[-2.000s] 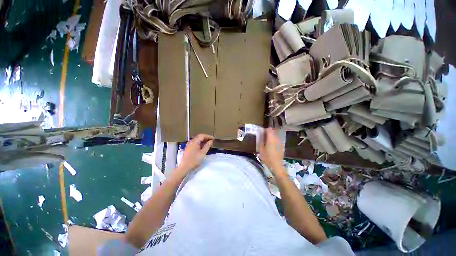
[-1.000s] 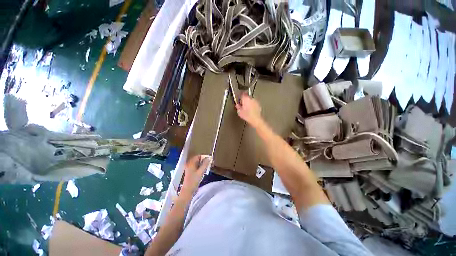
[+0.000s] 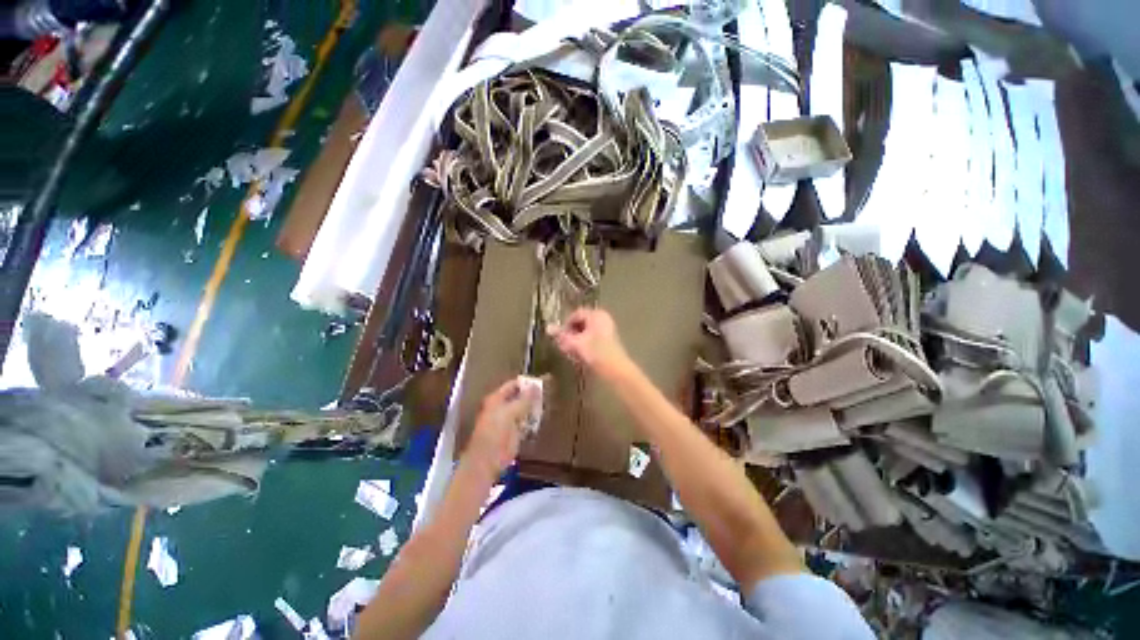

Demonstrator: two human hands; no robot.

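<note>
My right hand (image 3: 593,340) pinches a thin beige-brown strip (image 3: 569,278) that runs down over the board from a tangled strap pile (image 3: 550,150). My left hand (image 3: 503,419) is nearer my body and holds a small whitish piece (image 3: 531,406), blurred, so I cannot tell if it is paper or a cut panel. Both hands are over the brown board (image 3: 644,338), which has straight dark lines. A small white scrap (image 3: 639,460) lies at the board's near edge.
Tied beige bundles (image 3: 863,363) are heaped at the right. A small open box (image 3: 800,153) and white cut pieces (image 3: 988,163) lie beyond. A white roll (image 3: 381,163) runs along the left edge. Hanging strips (image 3: 138,438) are at the left over the littered green floor.
My right hand has drawn back toward my body, with strips stretching from the pile behind it. My left hand now shows a whitish piece. The view has shifted, showing more of the far side.
</note>
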